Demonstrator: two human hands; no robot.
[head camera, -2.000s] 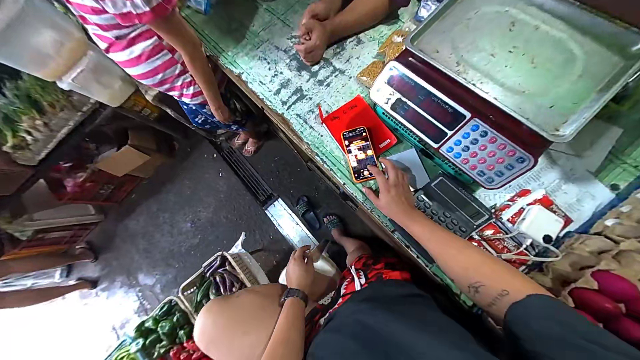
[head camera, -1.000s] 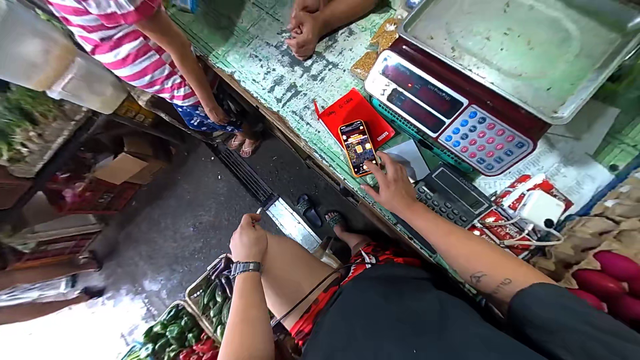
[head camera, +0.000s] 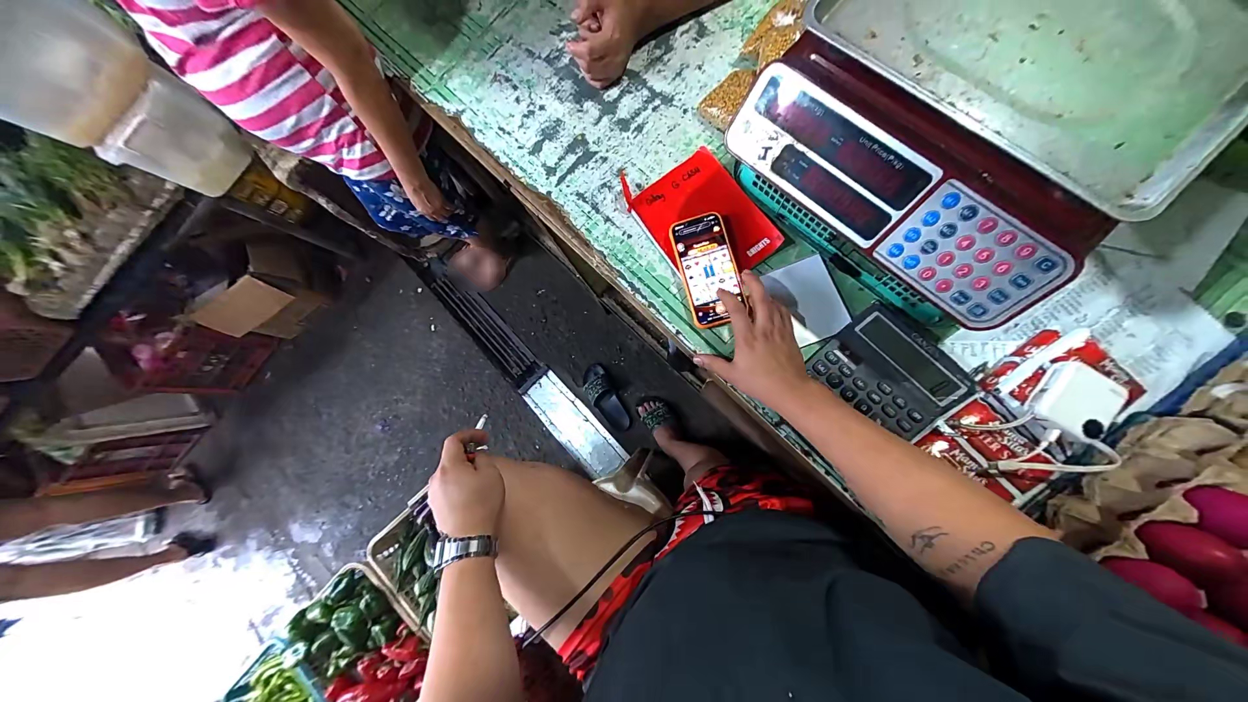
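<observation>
My right hand (head camera: 765, 341) is over a smartphone in an orange case (head camera: 708, 271), fingers spread, the index fingertip at the lower part of its lit screen. Under the phone lies a red booklet (head camera: 682, 195) with handwriting. A white paper (head camera: 809, 295) and a dark desk calculator (head camera: 892, 370) are beside my right hand. My left hand (head camera: 468, 487), with a metal watch at the wrist, is by my bare knee. Its fingers are closed on a thin white stick (head camera: 482, 422) that looks like a cigarette; something small and red shows between the fingers.
A digital price scale (head camera: 907, 185) with a metal tray stands on the worn green table (head camera: 546, 127). A white charger (head camera: 1077, 398) with cables and red eggs (head camera: 1194, 546) are at the right. Another person's hands rest on the table; a person in stripes stands beyond. Peppers (head camera: 346, 624) fill baskets below.
My left hand has moved left from beside my leg to near the knee, and the white stick now shows in it. My right hand has stayed at the phone.
</observation>
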